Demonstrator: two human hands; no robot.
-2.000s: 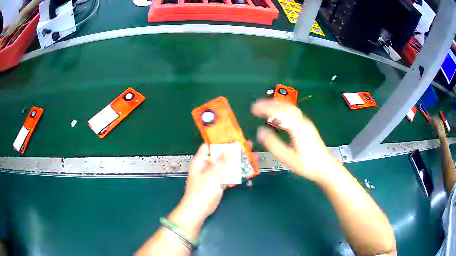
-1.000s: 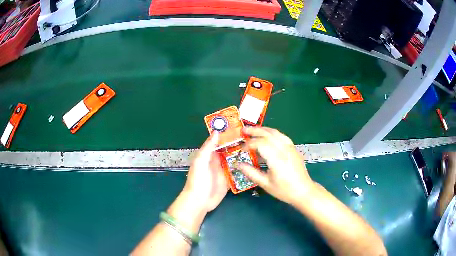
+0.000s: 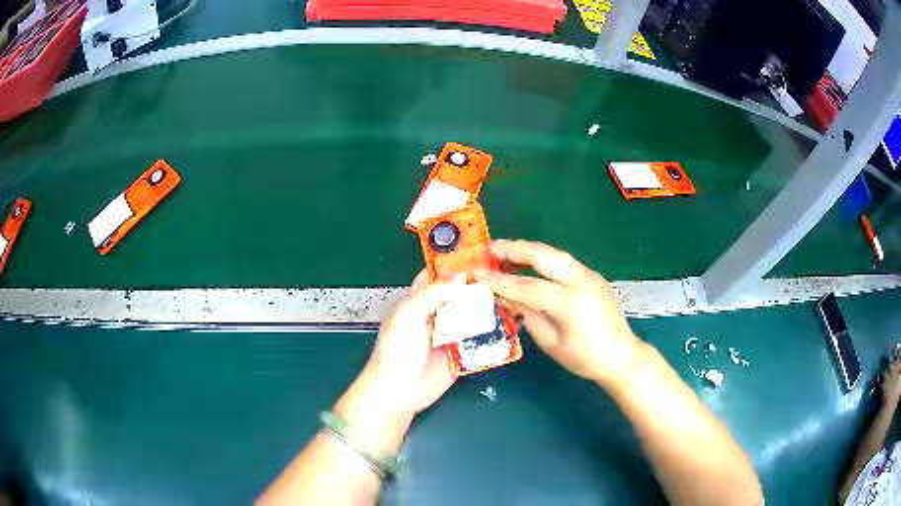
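Observation:
An orange phone unit (image 3: 459, 259) is held over the metal rail, its black lens ring at the far end. A white label (image 3: 464, 316) lies over its middle, tilted, with dark and whitish parts showing below it at the near end. My left hand (image 3: 405, 341) grips the unit from the left and below. My right hand (image 3: 563, 306) is at its right edge with fingertips on or against the unit; the exact contact is hard to tell. Another orange unit (image 3: 472, 170) lies on the belt just behind it.
More orange units lie on the green belt, left (image 3: 135, 208) and right (image 3: 652, 179). White scraps (image 3: 713, 377) and a dark slab (image 3: 839, 341) lie on the worktop at right. A metal post (image 3: 790, 203) stands at right. Another person's arm (image 3: 882, 420) shows at the right edge.
The belt units have moved left. The white label now covers more of the held unit's open lower part, and the unit's lens ring looks darker. My hands have shifted slightly.

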